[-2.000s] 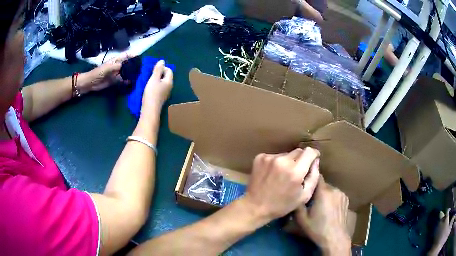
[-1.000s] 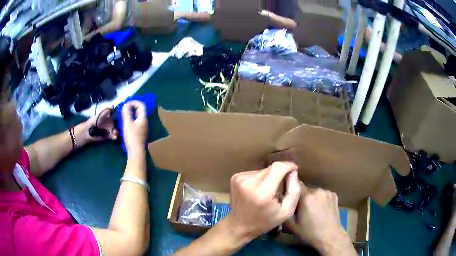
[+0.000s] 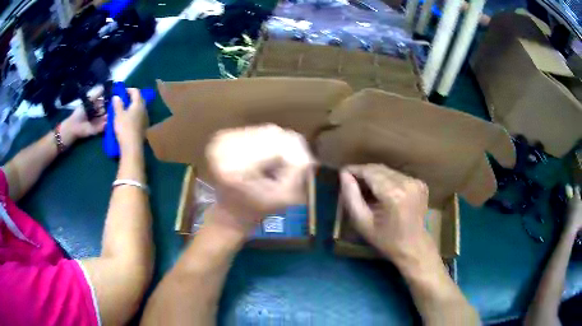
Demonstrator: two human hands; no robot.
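Observation:
Two small brown mailer boxes stand side by side with lids raised. The left mailer box (image 3: pixel 183 207) holds a clear bag (image 3: pixel 203 196) at its left end and a blue instruction card (image 3: pixel 292 221) with a white QR square. The right mailer box (image 3: pixel 452 226) is largely hidden by my right hand. My left hand (image 3: pixel 260 169) is blurred and curled above the left box. My right hand (image 3: pixel 388 200) is over the right box, thumb and fingers bent close together. I cannot tell whether either hand holds something small.
A brown partitioned tray (image 3: pixel 319 58) with shiny bagged units (image 3: pixel 344 24) stands behind the lids. At left, a neighbour's hands hold a blue cloth (image 3: pixel 112 130), near a black adapter pile (image 3: pixel 83 54). Black cords (image 3: pixel 526 184) and an open shipping carton (image 3: pixel 523 83) are at right. A forearm shows lower right.
My hands were together over the boxes and have moved apart, the left hand to the left. The view has shifted, and a gap between the two boxes now shows.

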